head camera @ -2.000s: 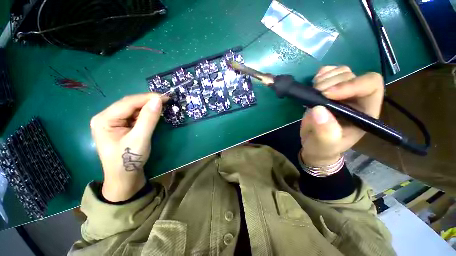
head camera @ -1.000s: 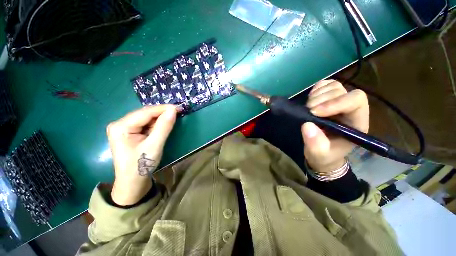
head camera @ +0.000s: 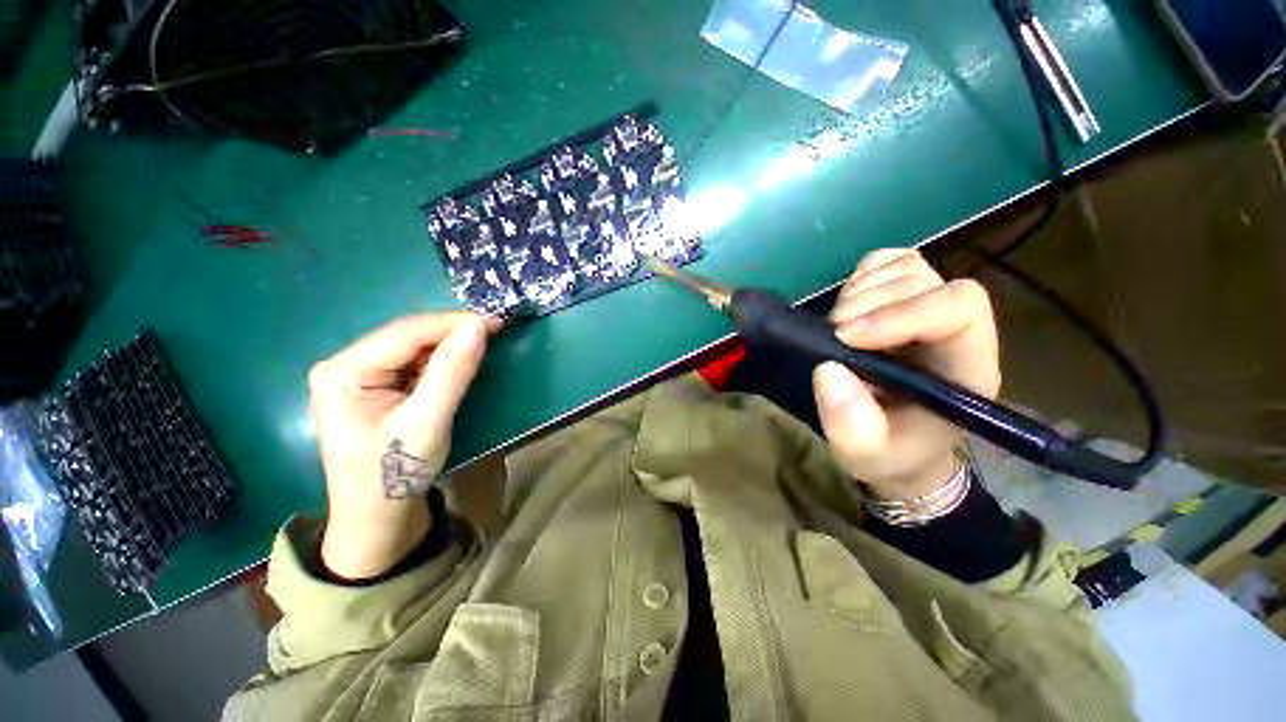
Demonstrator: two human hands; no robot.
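Observation:
A black PCB panel (head camera: 557,219) with silvery marks lies on the green mat in front of me. My right hand (head camera: 910,374) holds the black soldering iron (head camera: 903,378) like a pen; its brassy tip is over the panel's lower right edge. Whether the tip touches cannot be told. My left hand (head camera: 402,409) is at the panel's lower left corner, thumb and forefinger pinched together. A small dark end shows at the fingertips, possibly solder wire; most of it is hidden.
Fume fan (head camera: 303,64) behind left; red lead wires (head camera: 237,234) left of the panel. Board stacks (head camera: 138,459) and a clear bag (head camera: 28,515) at far left. Small plastic bag (head camera: 807,54) behind right, tweezers (head camera: 1061,78) and dark smartphone (head camera: 1230,43) farther right. The iron's cable (head camera: 1128,339) loops at right.
The iron tip has moved from the panel's upper right to its lower right edge. My left hand has lowered from over the panel to its lower left corner. The camera view has shifted slightly.

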